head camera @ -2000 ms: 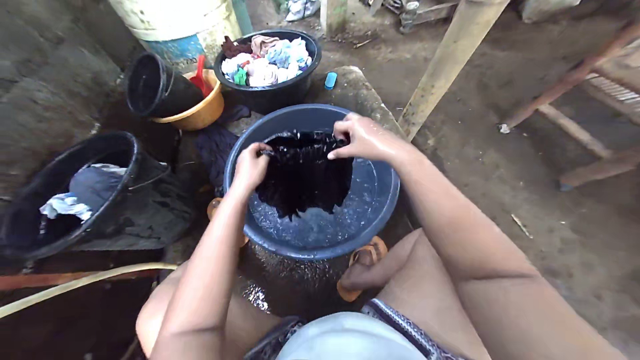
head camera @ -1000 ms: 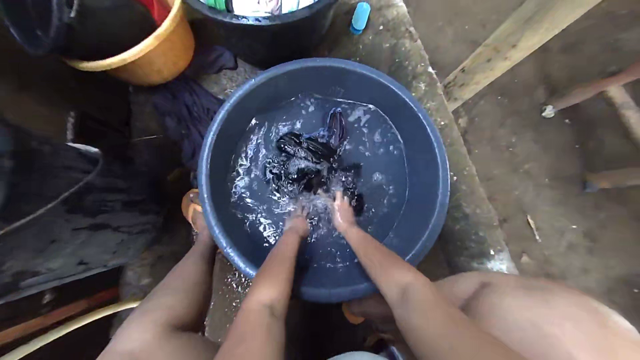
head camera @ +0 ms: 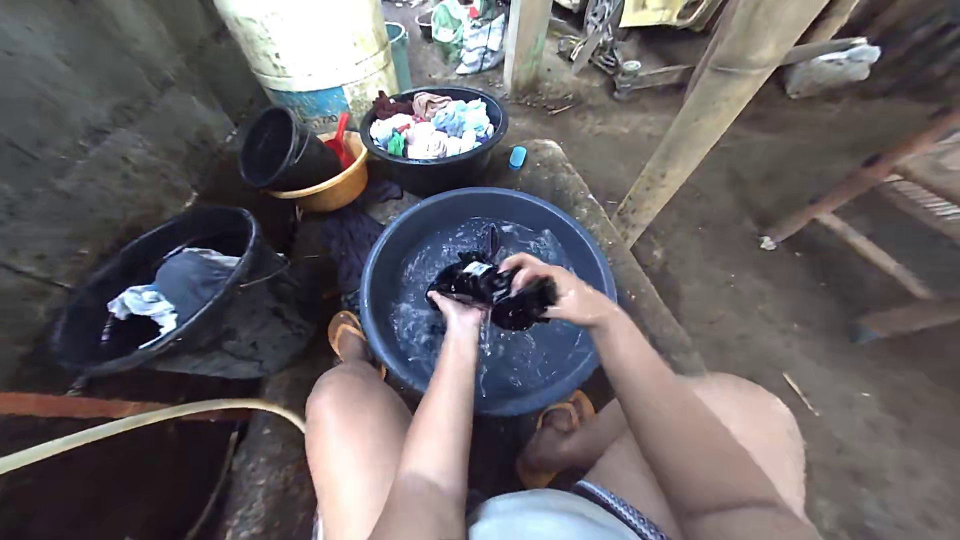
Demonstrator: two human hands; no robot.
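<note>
A wet, dark garment (head camera: 517, 300) is bunched up over the water in a round blue-grey plastic basin (head camera: 382, 352) between my knees. My left hand (head camera: 459, 309) supports its left end from below, thumb along the cloth. From the right, my right hand (head camera: 559, 289) grips the bunched cloth, with part of it hanging under the fingers. A small white patch shows on the garment. Its far tip sticks up behind, near the water. Suds and ripples cover the basin's water.
Behind the basin stands a black tub (head camera: 435, 176) of mixed clothes, beside an orange basin (head camera: 330, 191) with a black bucket (head camera: 270, 150) and red dipper (head camera: 342, 142). At left is a large black tub (head camera: 247, 330) with cloth. A hose (head camera: 150, 420), blue brush-like object (head camera: 517, 157) and bamboo post (head camera: 697, 112) are nearby.
Two seconds ago both hands held the dark garment spread by its edge; one second ago they were down in the water with it. Now it is raised and bunched between them. The view has shifted.
</note>
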